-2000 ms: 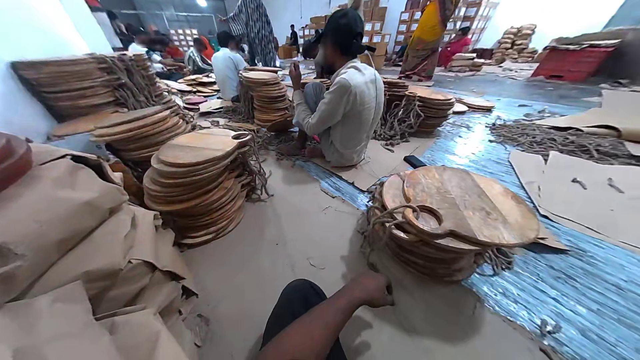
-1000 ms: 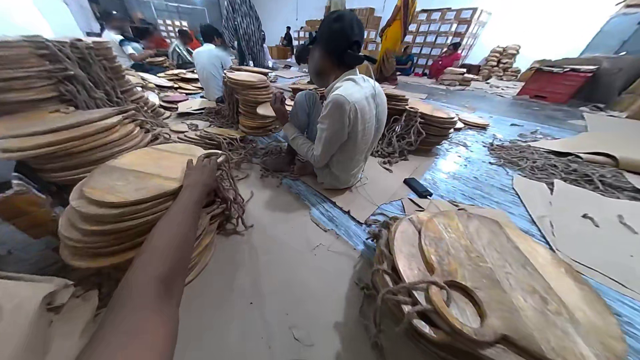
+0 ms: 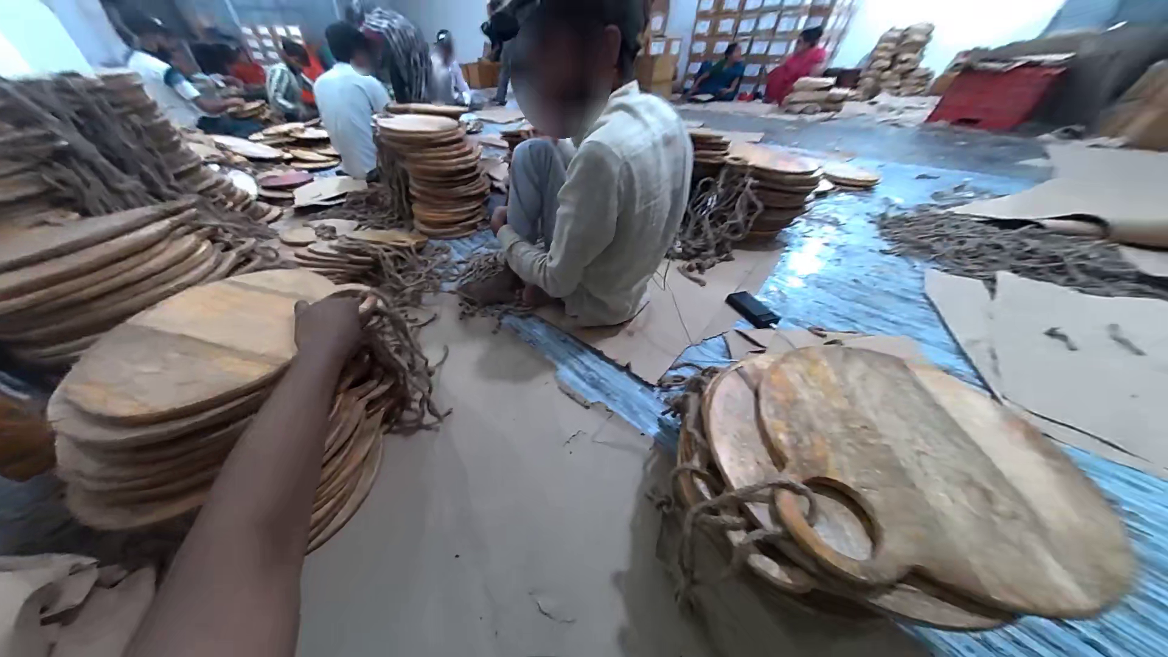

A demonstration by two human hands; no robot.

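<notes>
My left hand point(image 3: 333, 324) is closed on the handle end of the top round wooden board point(image 3: 196, 333) of a stack at the left. Twine loops point(image 3: 401, 365) hang from the handles beside my fingers. My right hand is out of view. At the lower right another stack carries a top wooden board point(image 3: 940, 474) with a ring-shaped handle point(image 3: 830, 529); twine point(image 3: 712, 511) is tied around the handles there. Brown paper point(image 3: 493, 493) covers the floor between the two stacks.
A person in a light shirt point(image 3: 611, 219) sits on the floor ahead, beside a tall board stack point(image 3: 447, 173). A black phone-like object point(image 3: 753, 309) lies behind the right stack. Loose twine point(image 3: 1013, 246) and cardboard sheets point(image 3: 1077, 365) lie at the right.
My left hand has gone from above the floor paper beside the right stack to the handle of the left stack's top board. The view has shifted closer to the stacks.
</notes>
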